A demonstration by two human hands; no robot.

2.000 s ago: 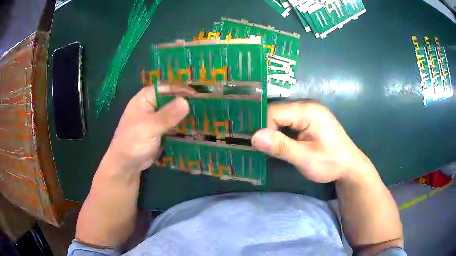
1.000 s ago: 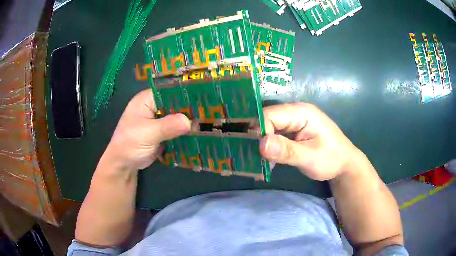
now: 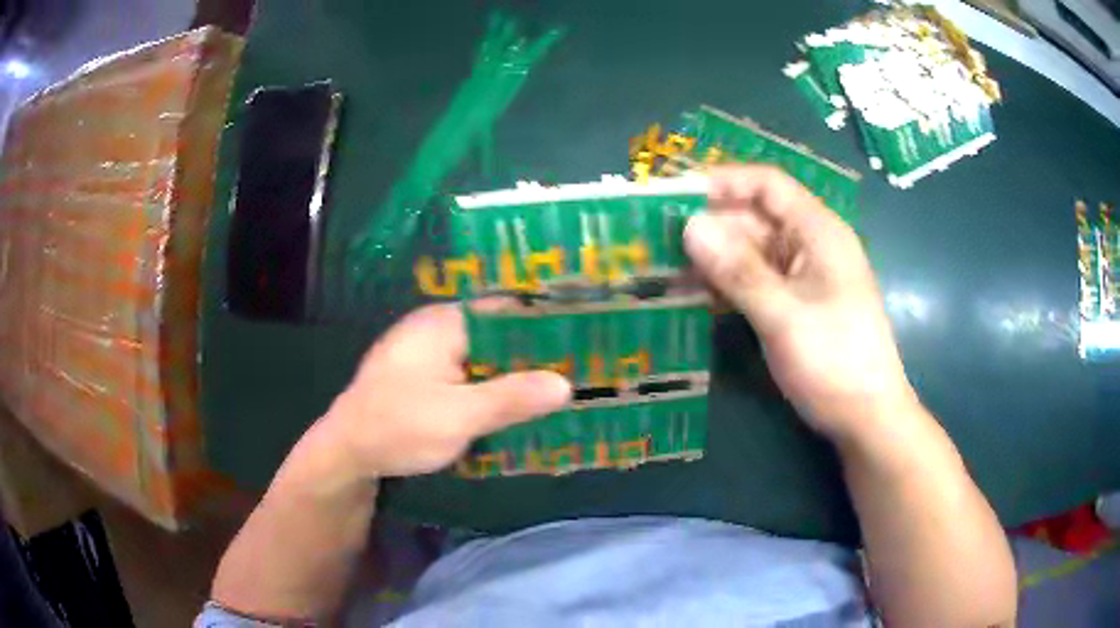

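Note:
A green three-row PCB panel (image 3: 590,337) with orange hooks and dark slots between its rows is held up over the bench. My left hand (image 3: 418,399) grips its left side, thumb on top across the middle row and fingers hidden underneath. My right hand (image 3: 786,276) is at the panel's top right corner, thumb and bent fingers closed on it. No separate rail shows along the panel's right side. Another green board piece with orange hooks (image 3: 786,153) lies behind, partly hidden by the panel and my right hand. The picture is somewhat blurred.
A pile of thin green rails (image 3: 473,117) lies at the back left. A black smartphone (image 3: 280,202) lies left, beside an orange plastic-wrapped carton (image 3: 98,270). A stack of separated strips (image 3: 921,98) is at the back right. A waiting panel (image 3: 1097,282) is cut off at the right edge.
The view has turned, so bench things sit further right. My right hand has moved up from the panel's lower right side to its top corner. The thin rail along the right side no longer shows.

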